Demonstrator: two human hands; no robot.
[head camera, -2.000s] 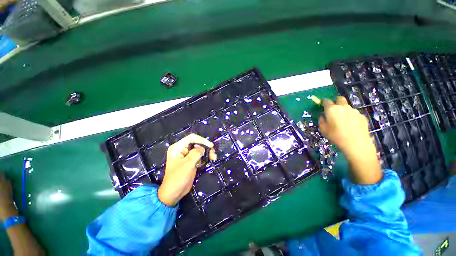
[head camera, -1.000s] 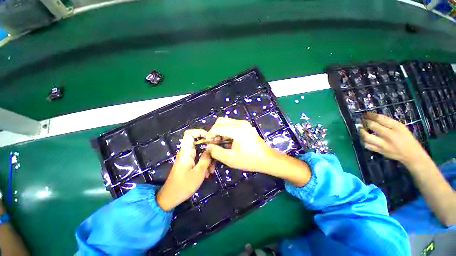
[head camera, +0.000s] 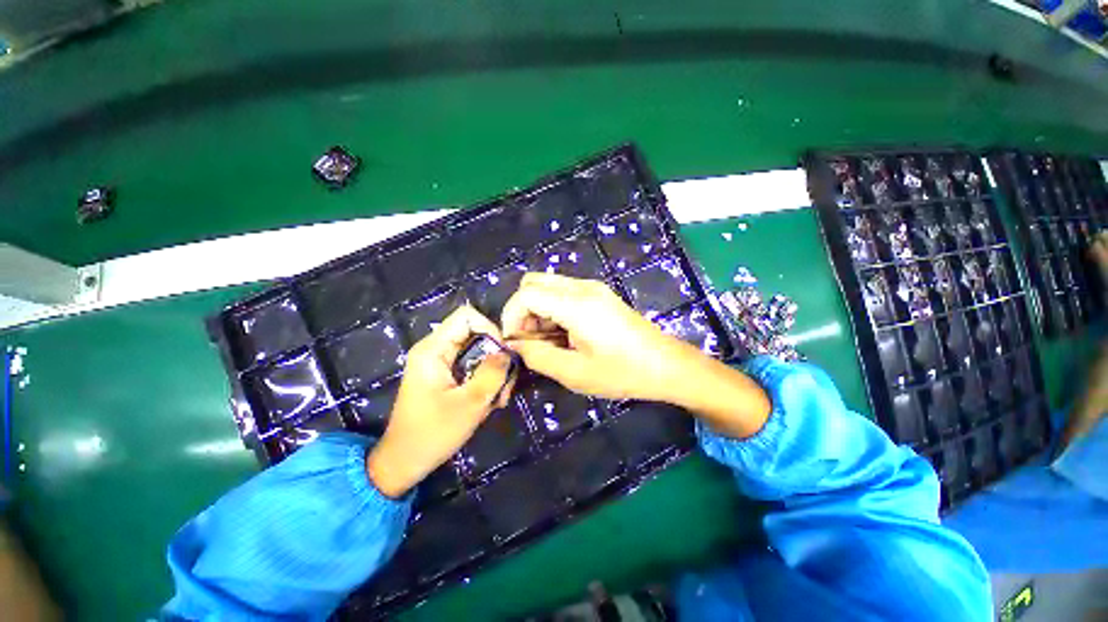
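Observation:
The black blister tray (head camera: 383, 267) lies slanted on the green surface, with bright specks in several pockets. My left hand (head camera: 440, 386) holds a small dark, rounded assembly (head camera: 478, 356) with a shiny face between thumb and fingers above the tray. My right hand (head camera: 571, 334) meets it from the right, its fingers pinched at the assembly's edge on something thin and dark that I cannot make out. A loose heap of small metal parts (head camera: 759, 322) lies right of the tray, beside my right sleeve.
Two dark assemblies (head camera: 337, 167) (head camera: 95, 203) sit on the green belt beyond the white rail (head camera: 231, 261). Black trays with shiny parts (head camera: 893, 328) stand at the right. Another person's arm (head camera: 1090, 377) is at the right edge. A blurred arm shows at the lower left.
My right hand has come from the metal heap to my left hand, and the assembly now shows its shiny face. The belt assemblies have moved left. The neighbour's hand has moved right, off the filled tray.

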